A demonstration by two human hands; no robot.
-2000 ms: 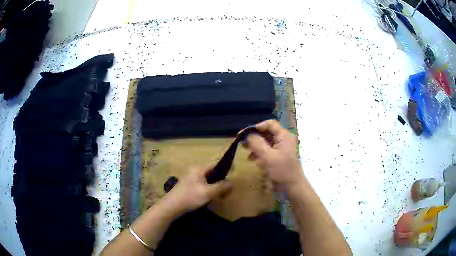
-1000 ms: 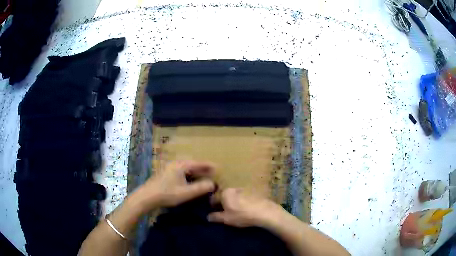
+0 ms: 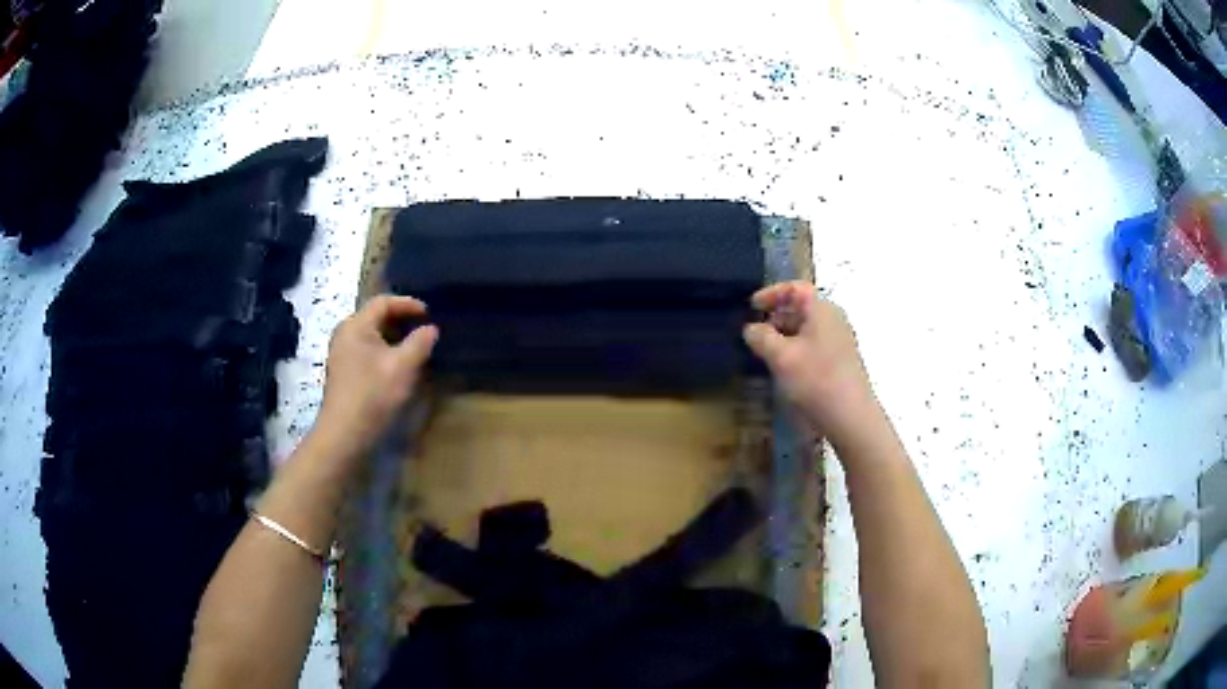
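Observation:
Black fabric strips (image 3: 579, 249) lie across the far part of the tan board (image 3: 579, 451). My left hand (image 3: 384, 357) pinches the left end of a black strip (image 3: 592, 343) over the board. My right hand (image 3: 801, 343) pinches its right end, so the strip is stretched between them against the laid strips. The strip is slightly blurred, and whether it touches the board I cannot tell. A loose pile of black strips (image 3: 606, 626) covers the board's near end, with several ends sticking out. Blue-grey speckled bands (image 3: 787, 498) run along the board's sides.
A large black fabric mass (image 3: 162, 404) lies left of the board, another black bundle (image 3: 74, 121) upper left. At the right are a blue tray (image 3: 1144, 296) with a clear bag, a dark lump (image 3: 1128, 330), a small bottle (image 3: 1146, 525) and an orange-pink tub (image 3: 1110, 633).
My hands have moved from the near pile to the far strips and spread apart, now holding a strip by both ends. Loose strip ends now show on the near pile.

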